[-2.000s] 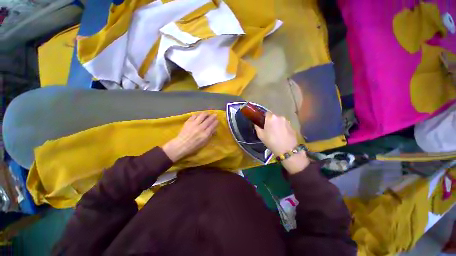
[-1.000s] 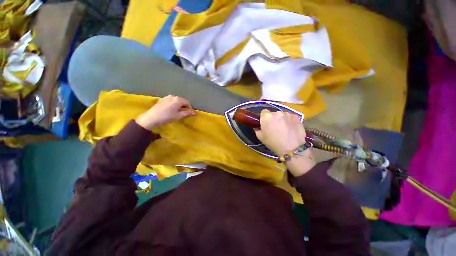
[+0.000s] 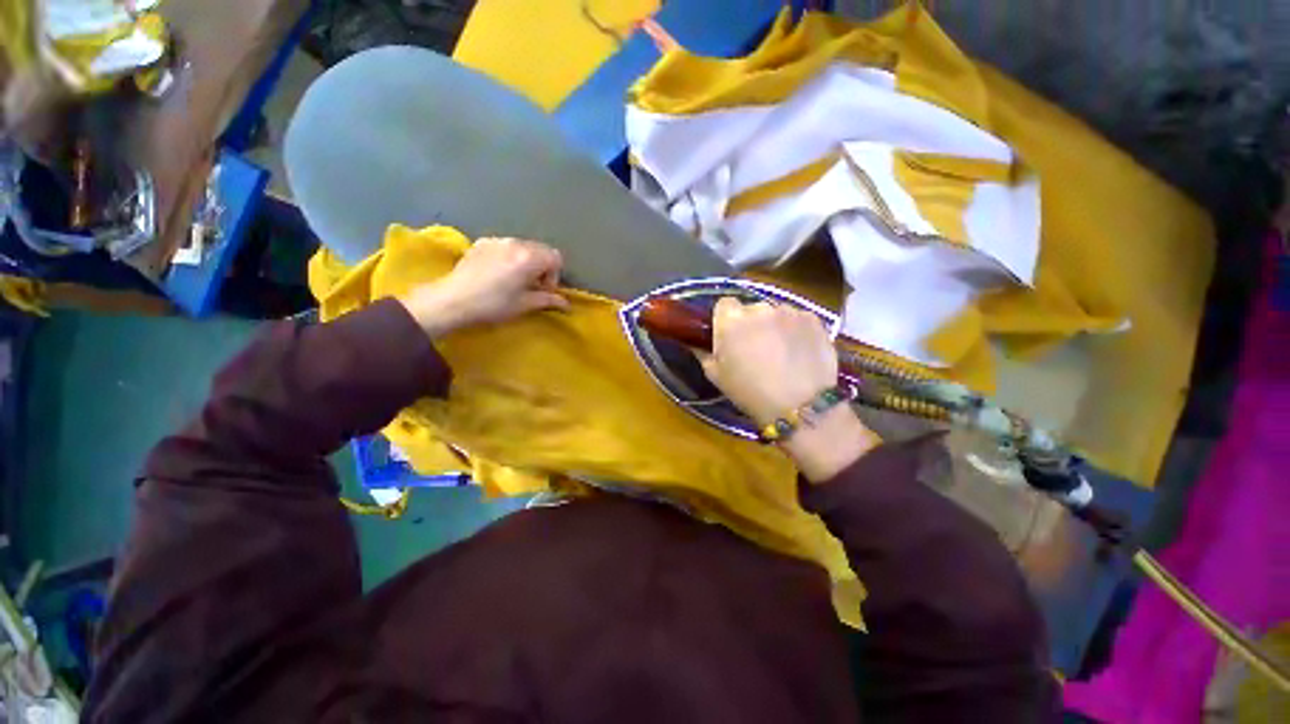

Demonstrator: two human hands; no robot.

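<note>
A mustard-yellow garment piece (image 3: 566, 410) lies over the near side of the grey padded board (image 3: 439, 156) and hangs down toward me. My left hand (image 3: 498, 286) pinches its upper edge, fingertips together. My right hand (image 3: 775, 365) is closed around the red-brown handle of the steam iron (image 3: 696, 385). The iron's pointed tip faces left and lies at the garment's upper edge, just right of my left hand. The soleplate's underside is hidden.
A yellow and white garment (image 3: 877, 198) lies crumpled behind the board on the yellow table cover (image 3: 1146, 283). The iron's hose (image 3: 990, 424) runs to the right. A magenta cover (image 3: 1203, 594) is at right. A blue bin edge (image 3: 234, 234) and brown board are at left.
The view has turned, and the board now slants. My left hand has gone from lying flat on the garment to pinching its edge. The iron has turned, its tip now pointing left along that edge.
</note>
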